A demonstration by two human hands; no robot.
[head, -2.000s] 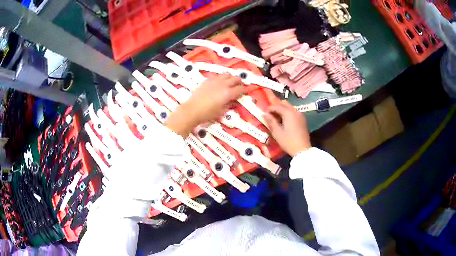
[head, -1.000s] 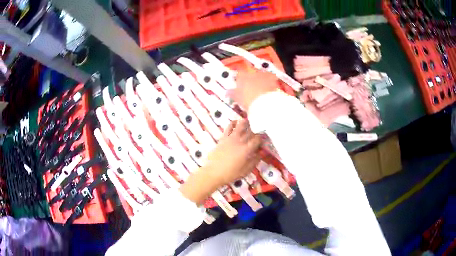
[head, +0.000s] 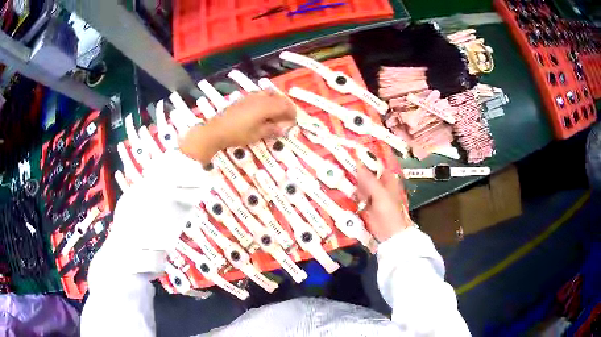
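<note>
White-strap watches (head: 290, 189) lie slantwise in rows across a red-orange compartment tray (head: 359, 74) in front of me. My left hand (head: 244, 125) is over the upper middle of the rows, fingers curled near the straps; whether it grips one is hidden. My right hand (head: 385, 197) is at the right side of the tray, fingers bent at a white-strap watch (head: 370, 156) whose band bends up beside them. Its grip is blurred. Two white-strap watches lie above the hands, and another (head: 441, 172) lies apart at the bench edge.
Loose pink straps (head: 422, 115) and a dark heap (head: 412, 52) lie right of the tray. An empty red tray (head: 217, 29) is behind, a tray with watch cases (head: 560, 85) far right. Black-strap watches (head: 72, 191) fill the left tray. A cardboard box (head: 487, 201) is beneath the bench.
My left hand has moved up and left from the lower middle of the rows. My right hand has moved down from the tray's upper right. The view has shifted slightly.
</note>
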